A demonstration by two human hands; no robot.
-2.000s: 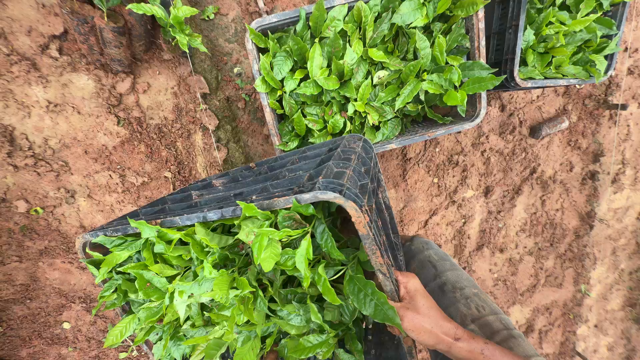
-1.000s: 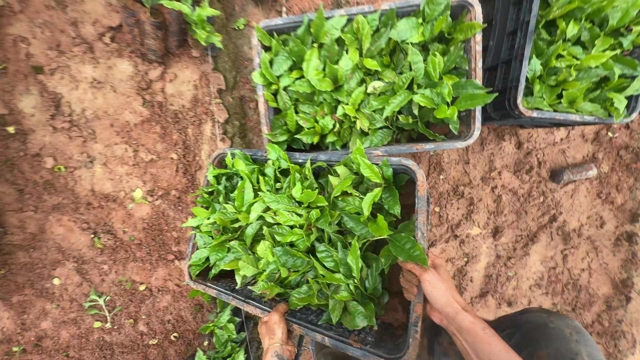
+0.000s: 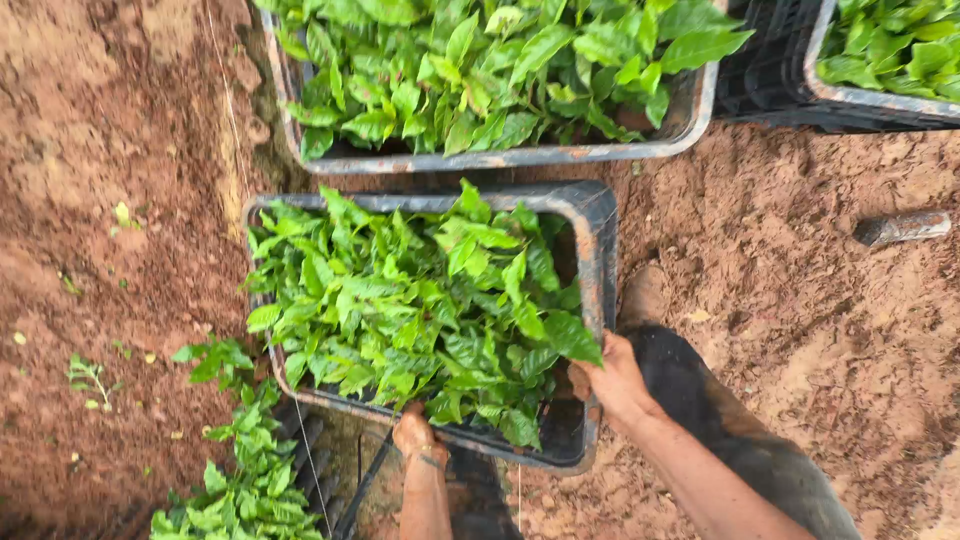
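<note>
A black plastic crate point(image 3: 592, 247) full of leafy green seedlings point(image 3: 420, 300) is between my two hands. My left hand point(image 3: 416, 433) grips its near rim, left of the near right corner, with the fingers partly under leaves. On the crate's right rim, my right hand point(image 3: 616, 375) is closed, its fingertips inside the wall. A large leaf hangs beside that hand. The seedlings lean over the left and near rims, and the crate's right end shows a bare dark inside. Whether the crate's bottom touches the soil, I cannot tell.
Just beyond stands another crate point(image 3: 487, 159) of seedlings, and a stacked crate point(image 3: 885, 97) of them is at the upper right. More seedlings point(image 3: 247, 465) grow at the lower left beside a thin string point(image 3: 311, 457). A short cylindrical piece point(image 3: 904, 227) lies on reddish soil point(image 3: 787, 300).
The held crate, steeply tilted two seconds ago, now faces up, just below the far crate. My left hand, unseen in the first frame, is on the near rim. The view is closer to the crates.
</note>
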